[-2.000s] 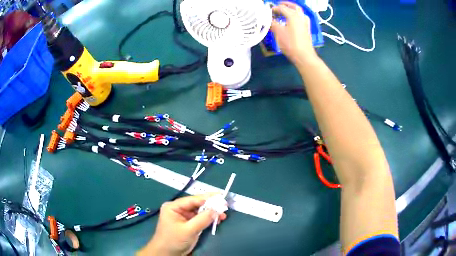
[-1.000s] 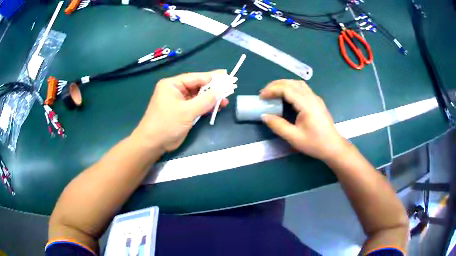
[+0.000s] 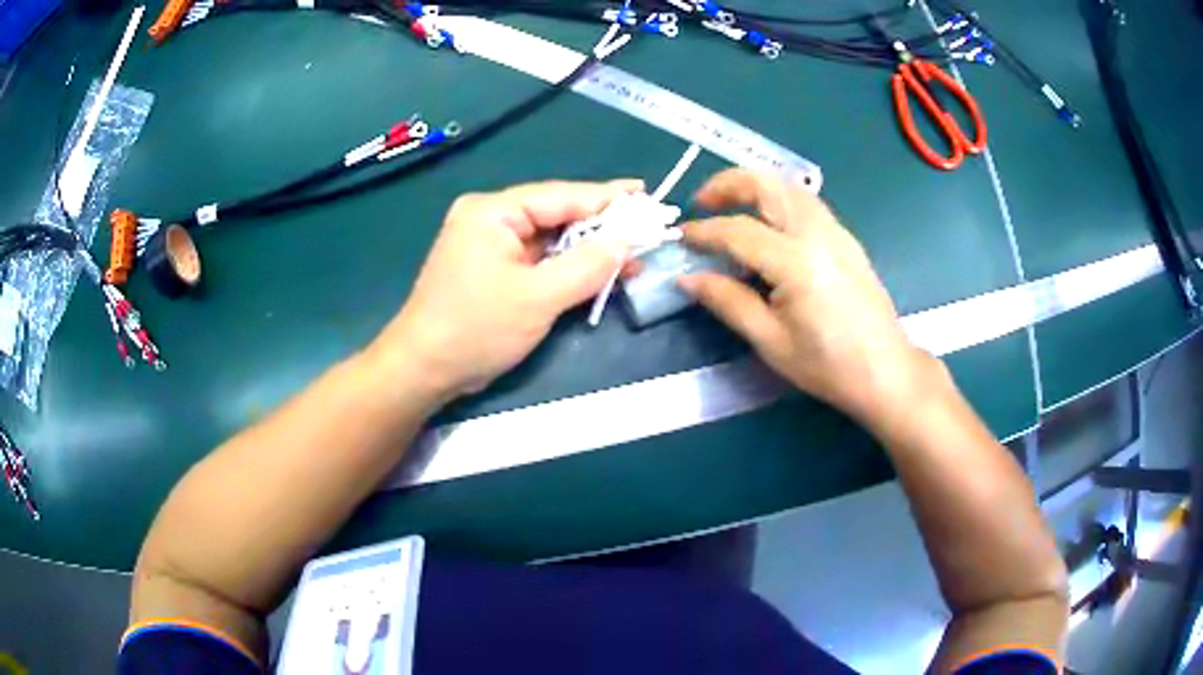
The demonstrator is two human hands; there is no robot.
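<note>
My left hand (image 3: pixel 508 284) is shut on a bunch of small white sleeves (image 3: pixel 620 227). A longer thin white tube (image 3: pixel 676 176) sticks out of the bunch above and below. My right hand (image 3: pixel 805 284) is close to its right, fingers bent and slightly blurred. A grey tube (image 3: pixel 660 293) is under the right fingers, tilted, just below the white bunch. The right fingertips touch or nearly touch the bunch; what they pinch is partly hidden.
A steel ruler (image 3: pixel 686 121) lies behind the hands. Orange-handled scissors (image 3: pixel 939 116) lie at the back right. A wire harness (image 3: pixel 297 201) with an orange connector (image 3: pixel 123 247) and tape roll (image 3: pixel 174 260) lies left, near plastic bags (image 3: pixel 73 198). A measuring strip (image 3: pixel 594 419) runs along the near edge.
The right hand has come back from beside the fan with the grey tube, then moved left against the white bunch. The tube is now tilted. The view has turned down toward the near table edge.
</note>
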